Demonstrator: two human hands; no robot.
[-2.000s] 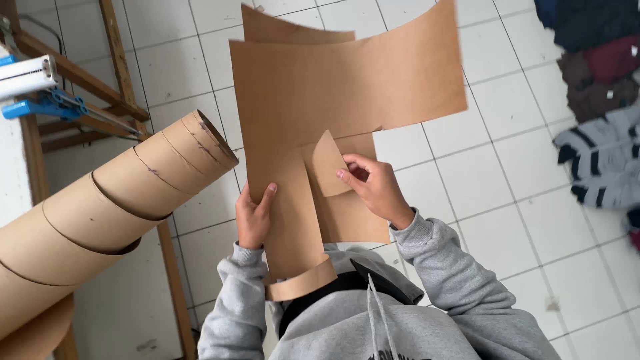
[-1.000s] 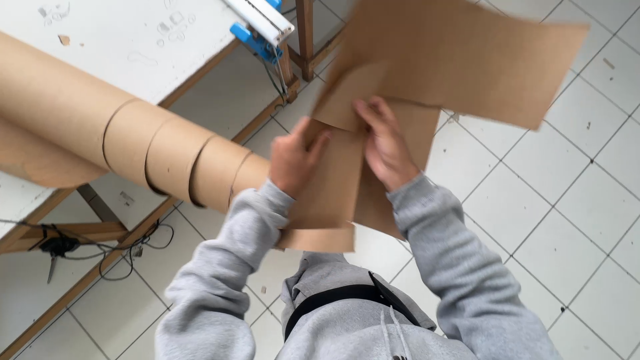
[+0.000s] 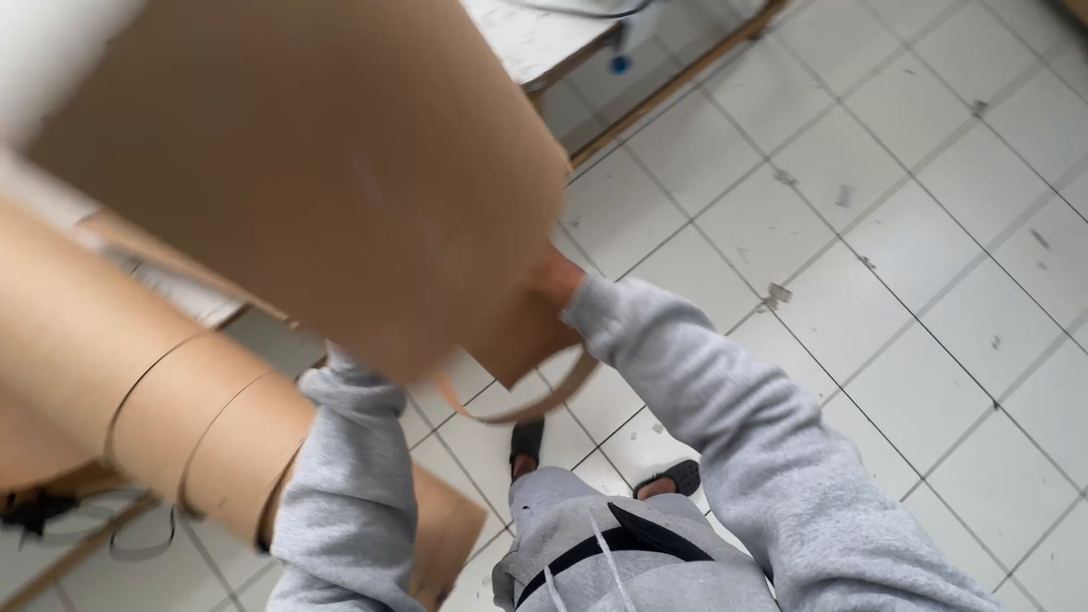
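Note:
A large sheet of brown kraft paper (image 3: 323,170), blurred by motion, spreads in front of both my forearms at the upper left. The back of my right hand (image 3: 557,276) shows at the sheet's right edge, and its fingers are hidden behind the paper. My left hand is fully hidden under the sheet's lower edge; only the grey sleeve shows. Below my right hand sits a darker brown piece (image 3: 527,336), and a curled paper strip (image 3: 531,415) loops beneath it.
A thick roll of brown paper (image 3: 229,425) lies at the left, close to my left sleeve. Behind the sheet is a white-topped table (image 3: 552,38) with a wooden frame. Small scraps (image 3: 778,293) lie on the tiled floor. Dark cables (image 3: 144,544) hang at the lower left.
The large sheet has swung to the left, over my hands and in front of the table; one second ago it extended to the upper right. The view has turned considerably.

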